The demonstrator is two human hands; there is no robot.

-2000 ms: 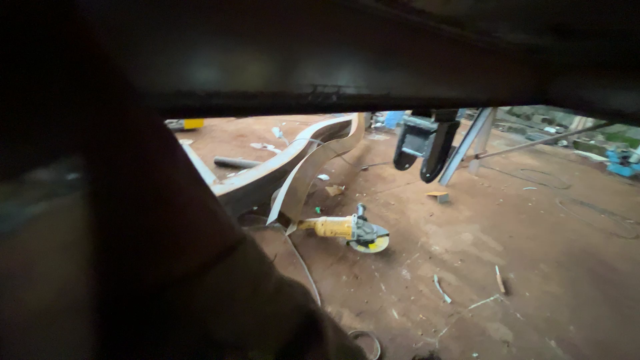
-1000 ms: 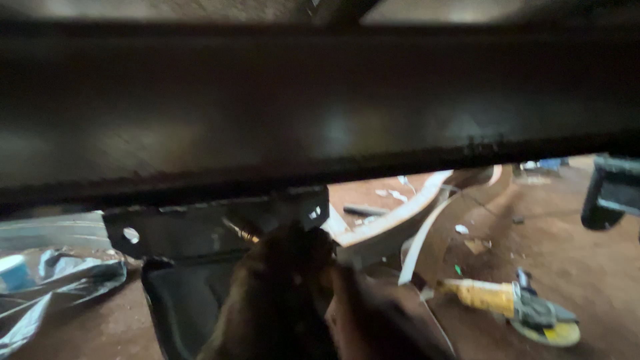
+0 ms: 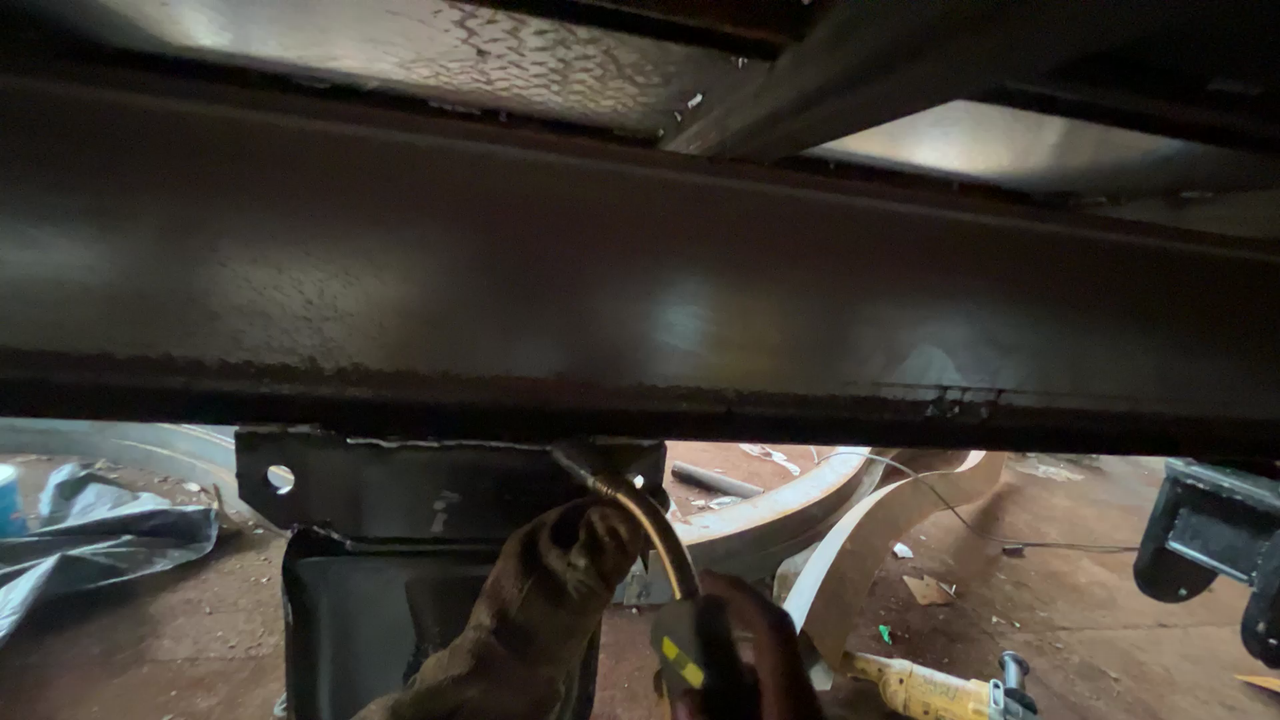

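Observation:
A MIG welding torch (image 3: 655, 525) with a curved brass-coloured neck rises from the bottom centre. My right hand (image 3: 760, 650), dark and blurred, is closed around its black handle, which has a yellow mark. The torch tip points up and left at the top edge of a black steel bracket plate (image 3: 400, 490), just below a long dark steel beam (image 3: 600, 280). My left hand (image 3: 560, 580), in a brown work glove, is raised beside the torch neck with its fingers curled; whether it grips the neck cannot be seen. A pale weld-like line runs along the plate's upper edge.
Overhead is a cross member (image 3: 800, 90). A yellow angle grinder (image 3: 930, 690) lies on the floor at lower right, near curved metal strips (image 3: 850, 560) and a cable. A black bracket (image 3: 1210, 530) hangs at right. Plastic sheeting (image 3: 130, 530) lies at left.
The view has swung left and closer to the beam, bringing the bracket plate into sight. Both hands have come into view at the plate, and the torch neck now shows clearly.

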